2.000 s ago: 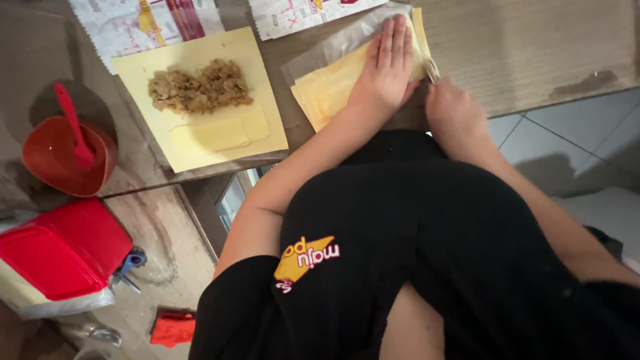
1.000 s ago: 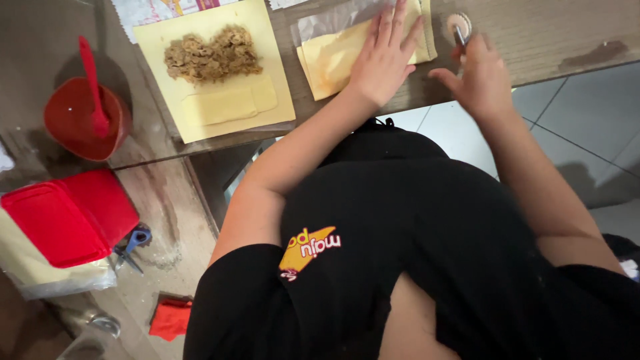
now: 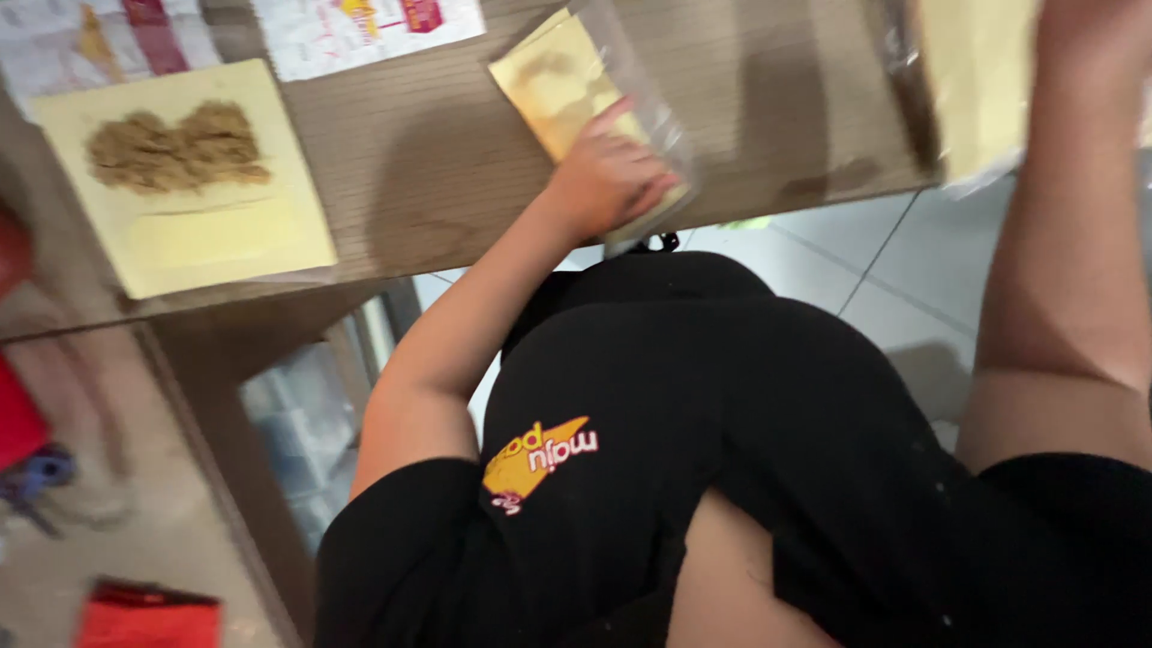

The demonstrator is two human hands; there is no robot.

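A folded stack of thin yellow sheets (image 3: 553, 85) lies slanted on clear plastic (image 3: 661, 108), its lower end at the table's front edge. Over that lower end is my left hand (image 3: 616, 175), index finger extended along the sheets and the other fingers curled on them. At the top right corner my right hand (image 3: 1093, 31) is cut off by the frame, beside a larger pack of pale yellow sheets in plastic (image 3: 976, 85); its fingers are hidden. To the left, a square yellow sheet (image 3: 297, 216) carries brown shredded filling (image 3: 180, 148) above a pale yellow strip (image 3: 216, 229).
Printed wrappers (image 3: 369, 45) lie along the back of the wooden table (image 3: 432, 171). On a lower surface at left are blue-handled scissors (image 3: 45, 468), a red lid (image 3: 13, 414) and a red packet (image 3: 148, 621). Part of a red bowl (image 3: 11, 252) shows at the left edge.
My right hand has moved far to the right, away from the small round object it was near. The folded sheets under my left hand have turned to a slant. The view has shifted.
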